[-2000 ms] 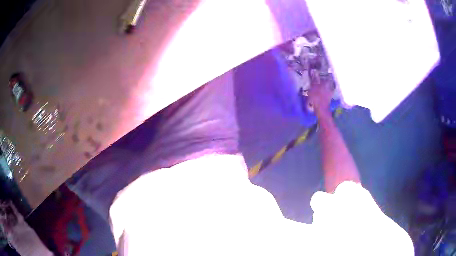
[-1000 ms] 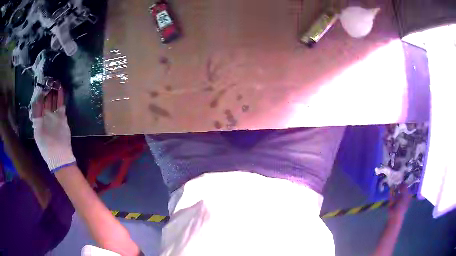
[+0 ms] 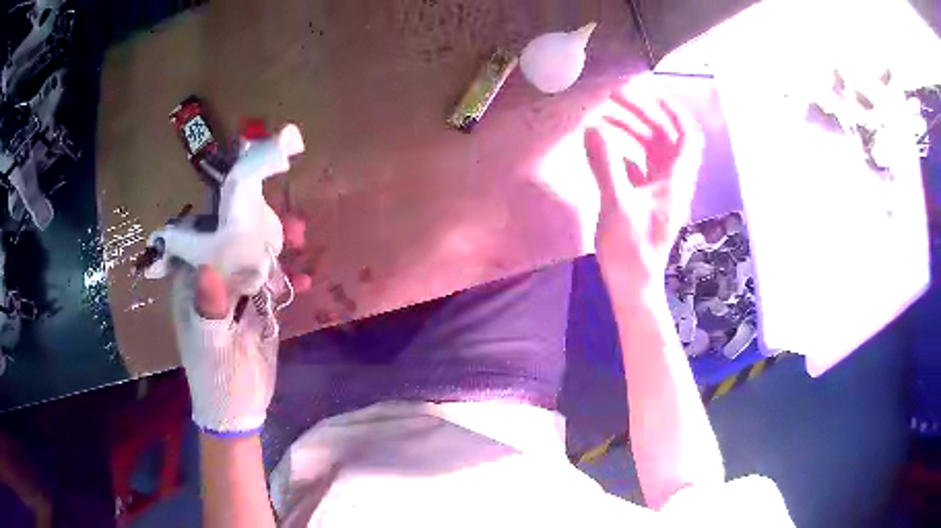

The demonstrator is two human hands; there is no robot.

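My left hand [image 3: 229, 351], in a white knit glove with a blue cuff edge, holds a white toy scooter body [image 3: 245, 222] above the left part of the bench. The body has a red tail light [image 3: 253, 129] at its upper end and a dark bar at its left side. The bare fingertips show around it. My right hand [image 3: 645, 186] is bare, over the bench's glaring right part, with its fingers apart. No held part can be made out in it. A gold tool [image 3: 481, 91] and a white squeeze bottle [image 3: 555, 60] lie at the back.
A red packet [image 3: 192, 130] lies on the brown bench cover [image 3: 382, 175], behind the scooter body. White parts lie on the dark green surface [image 3: 62, 340] at left. A blue bin [image 3: 735, 367] of small parts is below the right edge, beside a glaring white tray [image 3: 825, 258] holding parts.
My left hand has come from the dark green surface to the brown bench, now holding the scooter body. My right hand has risen from the parts bin to over the bench. The view has shifted.
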